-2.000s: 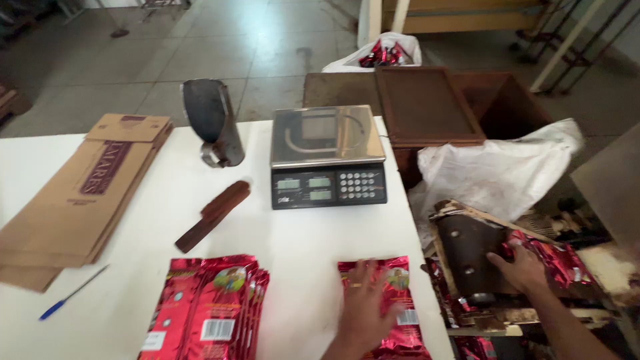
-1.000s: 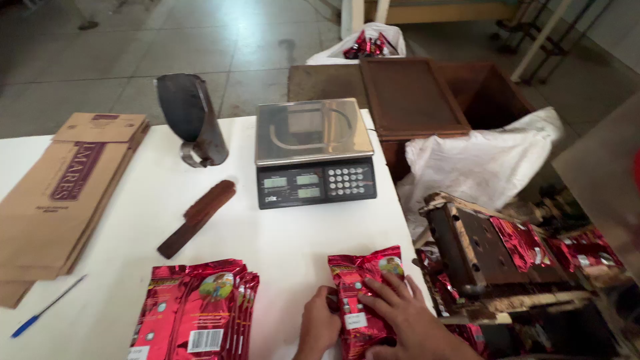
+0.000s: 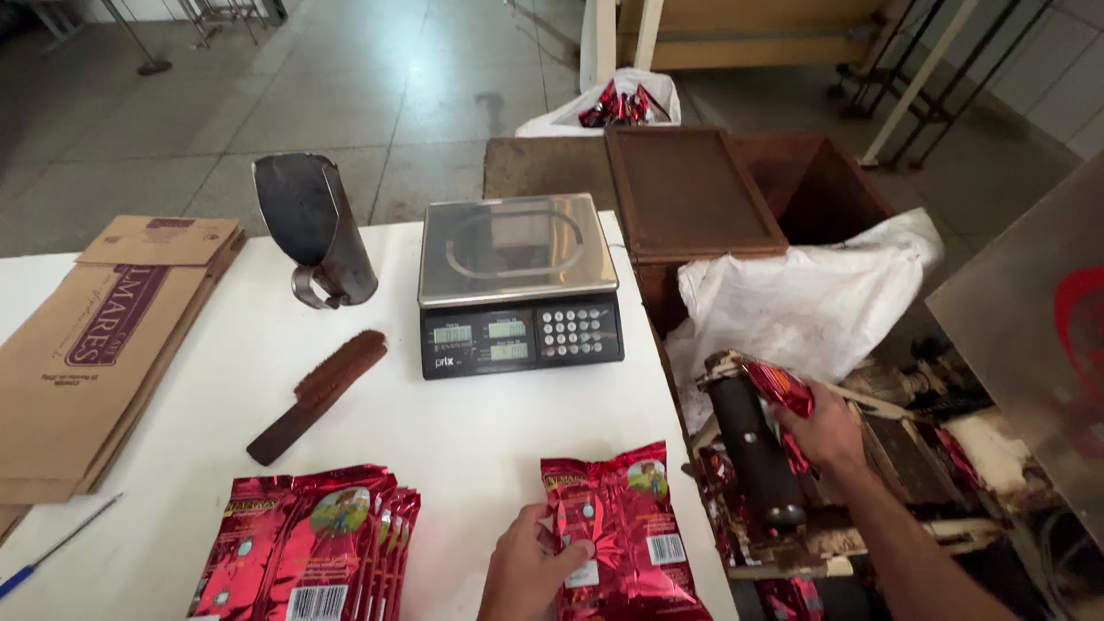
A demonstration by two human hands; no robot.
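My left hand (image 3: 539, 561) grips the left edge of a red foil packet (image 3: 625, 535) lying at the table's front right, its thumb on top. Over the machine at the right, my right hand (image 3: 819, 427) has its fingers around another red foil packet (image 3: 780, 388), partly hidden by the hand. A row of overlapping red foil packets (image 3: 302, 548) lies at the front left of the table. Behind them rests a brown bench brush (image 3: 319, 392). A digital scale (image 3: 522, 285) with a bare steel plate stands at the table's back right, and a metal scoop (image 3: 315, 233) stands left of it.
Flattened brown paper bags (image 3: 112, 345) lie at the left, near a blue-handled pointed tool (image 3: 56, 548). Right of the table are a white sack (image 3: 802, 293), a wooden box (image 3: 699, 190) and the machine's black roller (image 3: 755, 448). A white sack of red foil pieces (image 3: 625, 103) stands behind.
My right hand has moved from the packet on the table to the machine at the right, where it has taken hold of another packet. My left hand stays at the table packet.
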